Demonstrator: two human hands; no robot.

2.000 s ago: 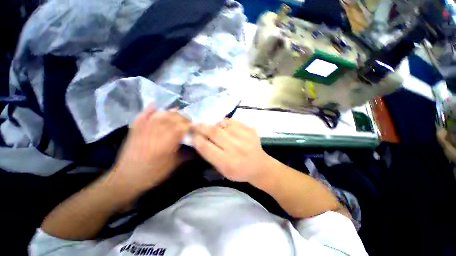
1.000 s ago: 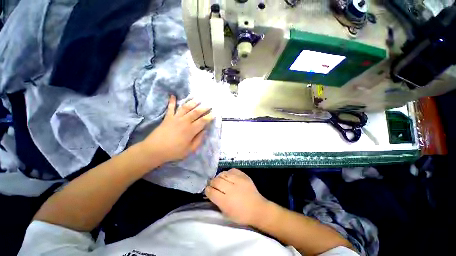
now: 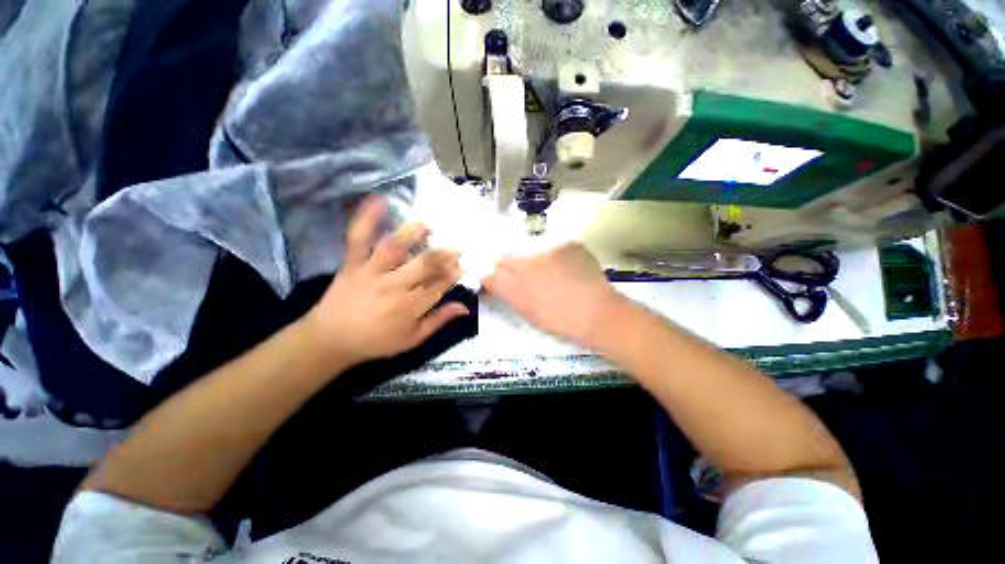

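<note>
The grey garment cloth (image 3: 331, 121) lies heaped at the left and runs to the needle area of the cream sewing machine (image 3: 661, 55). A dark panel (image 3: 446, 325) lies under and beside my left hand. My left hand (image 3: 386, 292) is spread, palm down, on the cloth left of the needle, its fingers apart. My right hand (image 3: 551, 289) is at the glaring white spot below the machine head, fingers bent together at the cloth's edge. Glare hides what its fingertips touch, and the presser foot.
Fabric shears (image 3: 799, 281) lie on the white machine table right of my right hand, with a thin pale tool (image 3: 849, 308) beside them. A green tray (image 3: 906, 281) is at the table's right end. The lit screen (image 3: 749, 162) sits in the green machine panel.
My right hand has moved up from the table's front edge to the needle area. The grey cloth corner has left the front edge; dark cloth now shows there. My left hand stays left of the needle.
</note>
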